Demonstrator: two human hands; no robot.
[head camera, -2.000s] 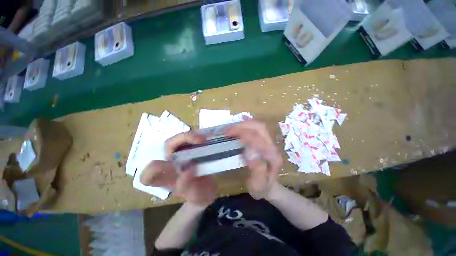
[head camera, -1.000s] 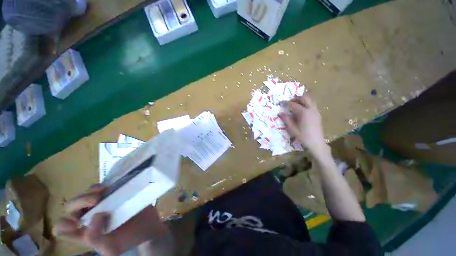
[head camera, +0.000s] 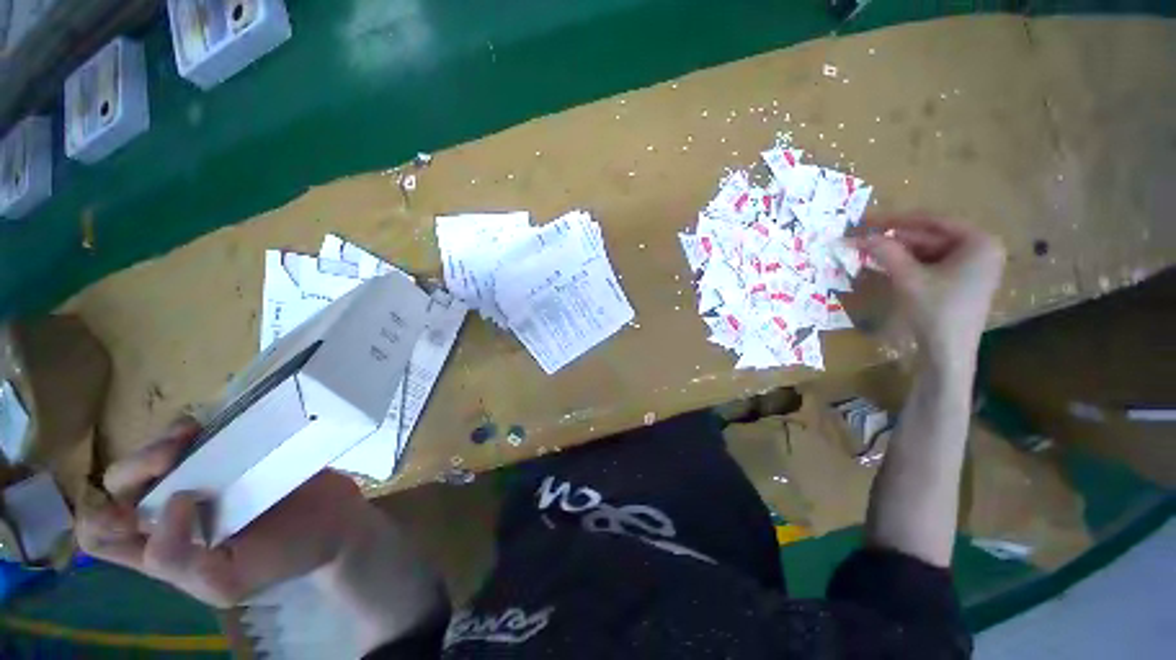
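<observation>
My left hand (head camera: 226, 535) grips a white retail carton (head camera: 338, 374), box-shaped with a black band, held tilted above the bench at the left. My right hand (head camera: 944, 277) is at the right edge of a messy pile of small white cards with red marks (head camera: 774, 264). Its thumb and finger come together at a small white piece, seemingly one card. Printed leaflets (head camera: 564, 290) lie in a loose pile at the middle. Flat carton sheets (head camera: 410, 387) lie left of them, partly hidden by the held carton.
Whitish trays holding devices (head camera: 107, 101) stand on the green conveyor belt (head camera: 542, 45) at the upper left. A small open brown box (head camera: 58, 374) sits at the left bench end. Brown scrap (head camera: 1019, 484) lies below the bench at right. Tiny white bits dot the cardboard-covered bench (head camera: 929, 142).
The left hand has kept hold of the carton. The right hand has moved from over the card pile to its right edge, fingers pinched. The view has shifted, so fewer belt items show.
</observation>
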